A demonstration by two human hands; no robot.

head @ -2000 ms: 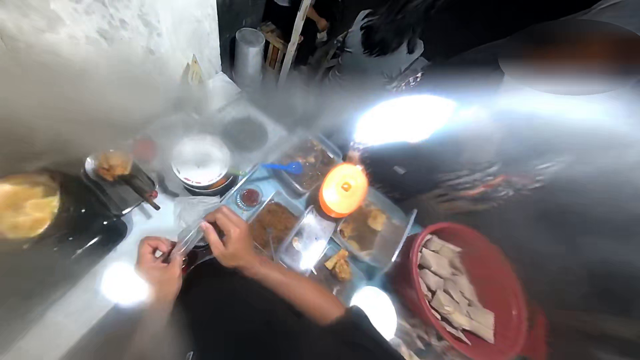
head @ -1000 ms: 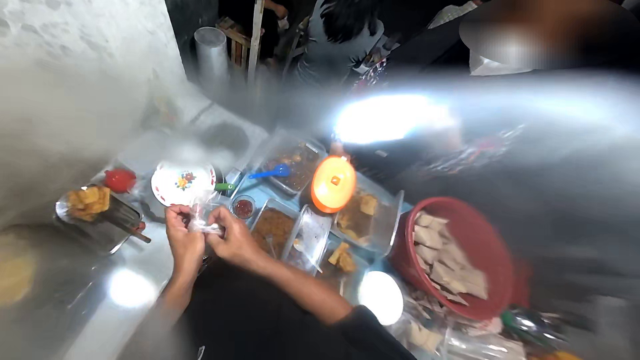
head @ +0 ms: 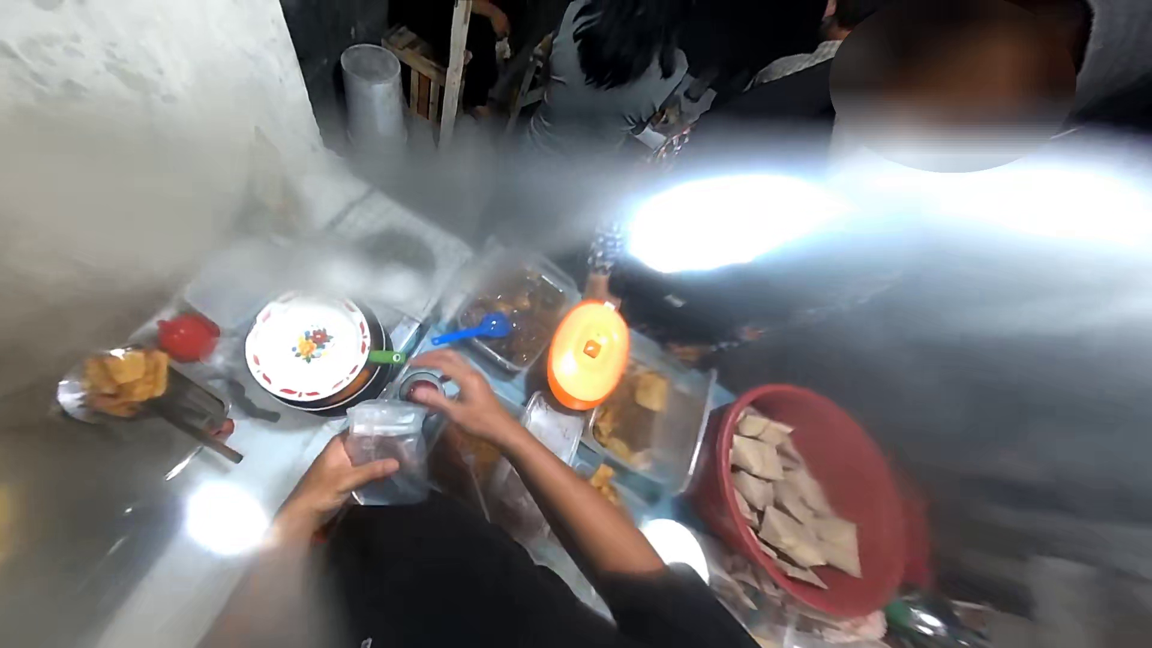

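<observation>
My left hand [head: 328,477] holds a clear plastic bag [head: 389,450], upright, its fingers and thumb around the side. My right hand [head: 463,396] reaches over a small round jar with red contents [head: 421,385], fingers curved at its rim; whether they touch it or hold anything cannot be told. Behind the bag, a white enamel plate with a floral pattern [head: 309,346] lies on a dark-rimmed bowl, with a green handle [head: 387,357] at its right. A blue plastic spoon [head: 472,330] rests across a clear container of food [head: 522,301].
An orange-lidded container [head: 589,355] stands near a clear tub of fried food [head: 630,414]. A red plastic basin [head: 877,504] holds folded brown paper packets [head: 783,495]. At left are a metal strainer of fried pieces [head: 126,382] and a red object [head: 189,337]. A person [head: 603,81] is beyond the counter.
My hands were close together at the plastic; they have since parted. The right hand has moved to the small jar, while the left keeps the bag, which now looks opened out.
</observation>
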